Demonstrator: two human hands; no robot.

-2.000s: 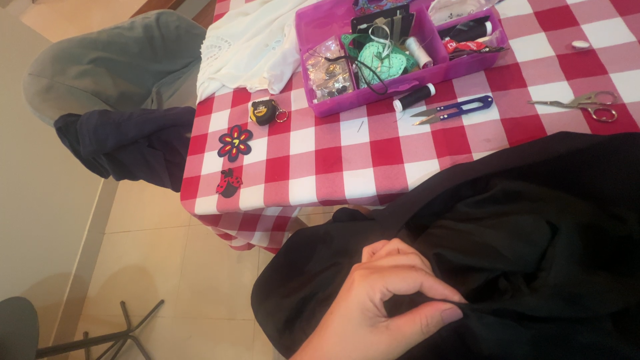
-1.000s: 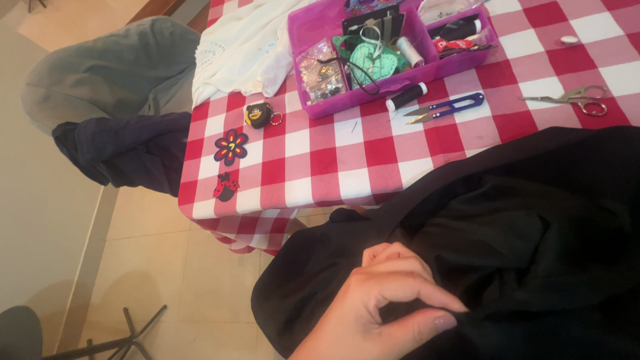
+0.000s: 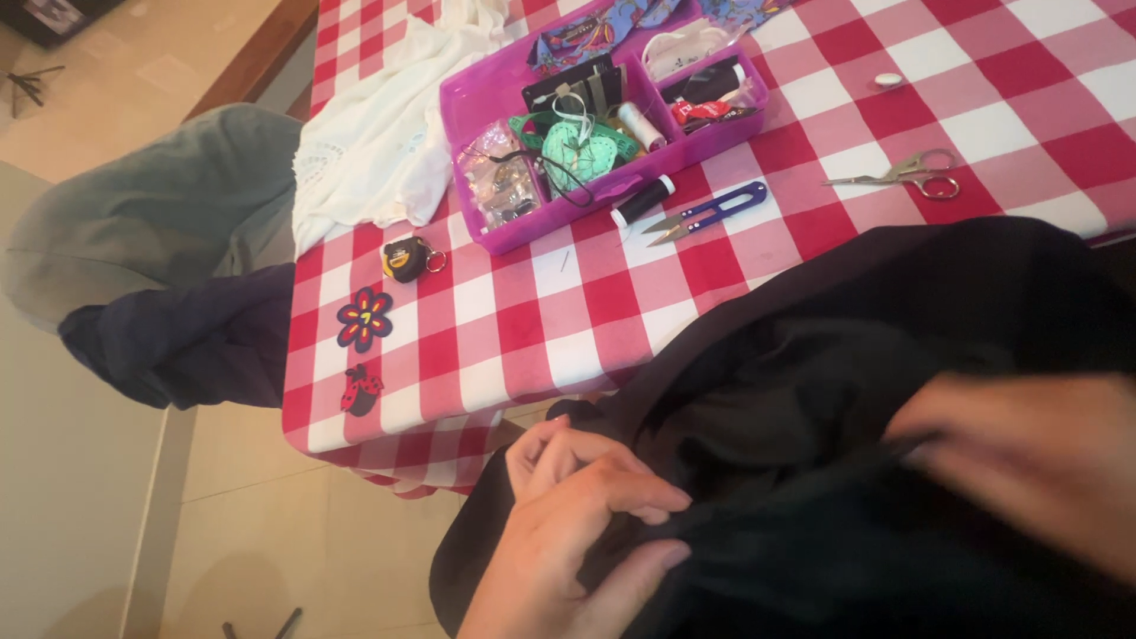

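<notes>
Black fabric (image 3: 799,355) fills the lower right, lying over my lap and against the table's near edge. My left hand (image 3: 586,532) pinches a fold of it between thumb and fingers. At the right, my right hand (image 3: 1021,461) is motion-blurred, its fingertips at the same cloth; whether a needle is in it cannot be told. On the table beyond lie thread snips (image 3: 710,213) with blue handles, a black thread spool (image 3: 643,202), a loose needle or pin (image 3: 564,261) and small embroidery scissors (image 3: 901,176).
A purple sewing box (image 3: 568,204) holds thread, a green tape and small bags. Around it on the checked tablecloth (image 3: 568,328) are white lace-trimmed cloth (image 3: 382,151), a tape measure (image 3: 406,259), a flower patch (image 3: 365,319), a ladybird patch (image 3: 361,390) and a white button-like piece (image 3: 887,81).
My right hand has come into view at the right, at the black fabric. My left hand keeps its pinch, its thumb and fingertips now a little farther apart.
</notes>
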